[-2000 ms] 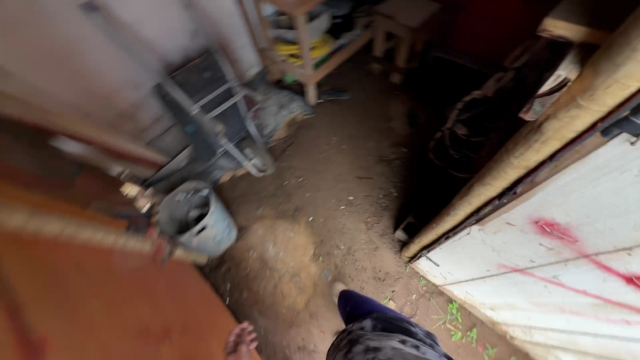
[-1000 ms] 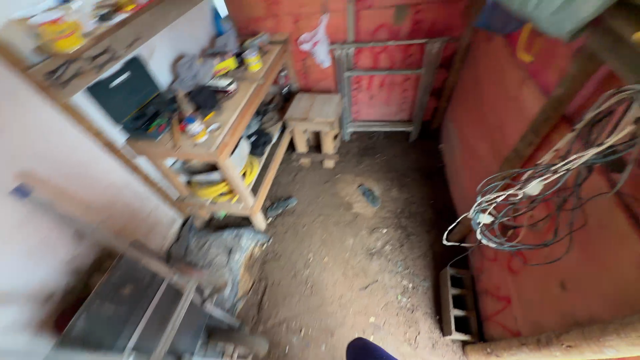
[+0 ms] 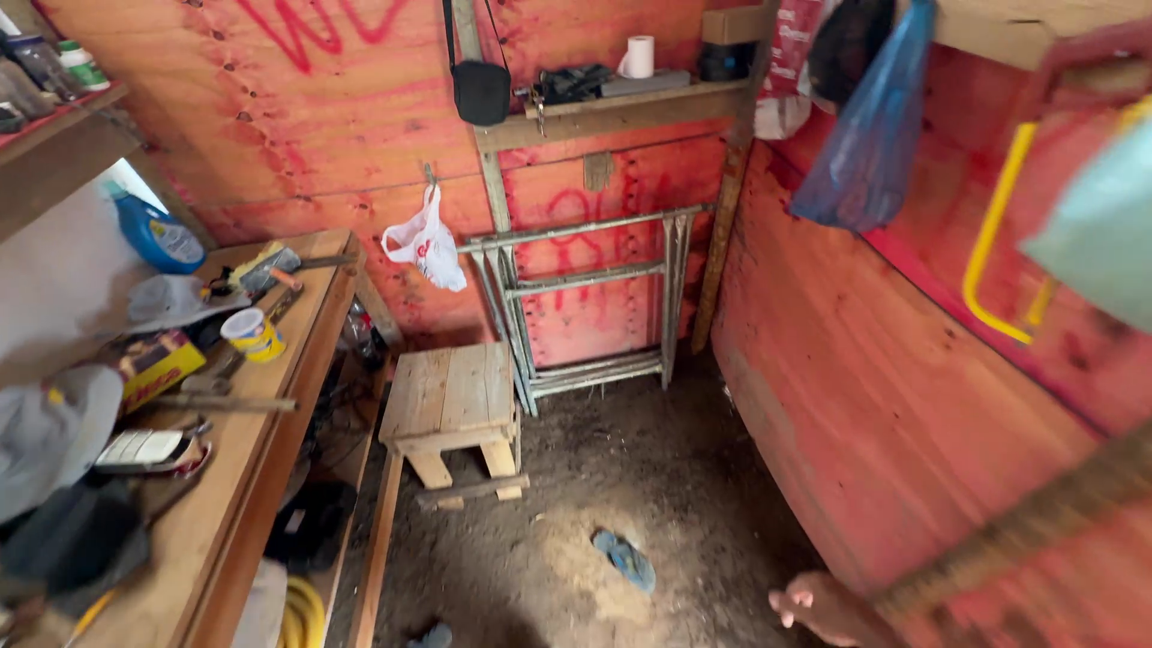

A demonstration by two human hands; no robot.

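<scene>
My right hand [image 3: 823,607] shows at the lower right, beside a wooden pole [image 3: 1017,517] in front of the red plywood wall. Its fingers are partly curled and point left, and nothing shows in them. Left of it on the dirt floor lies a blue flip-flop [image 3: 625,560]. My left hand is out of view. To the left runs a wooden workbench [image 3: 247,450] with a hammer [image 3: 279,279], a yellow tub [image 3: 253,335], a grey cap [image 3: 54,432] and a blue plastic bottle [image 3: 157,229] on it.
A low wooden stool [image 3: 450,396] stands by the bench's far end, next to metal trestle frames [image 3: 585,288] against the back wall. A shelf [image 3: 621,112] holds a paper roll [image 3: 639,57]. A blue plastic bag [image 3: 868,144] and a yellow-framed hacksaw [image 3: 999,243] hang at the right.
The view has moved forward into the shed and risen toward the back wall. The wheelbarrow, the bucket and the coiled wires seen earlier are out of view. My right hand has come into view.
</scene>
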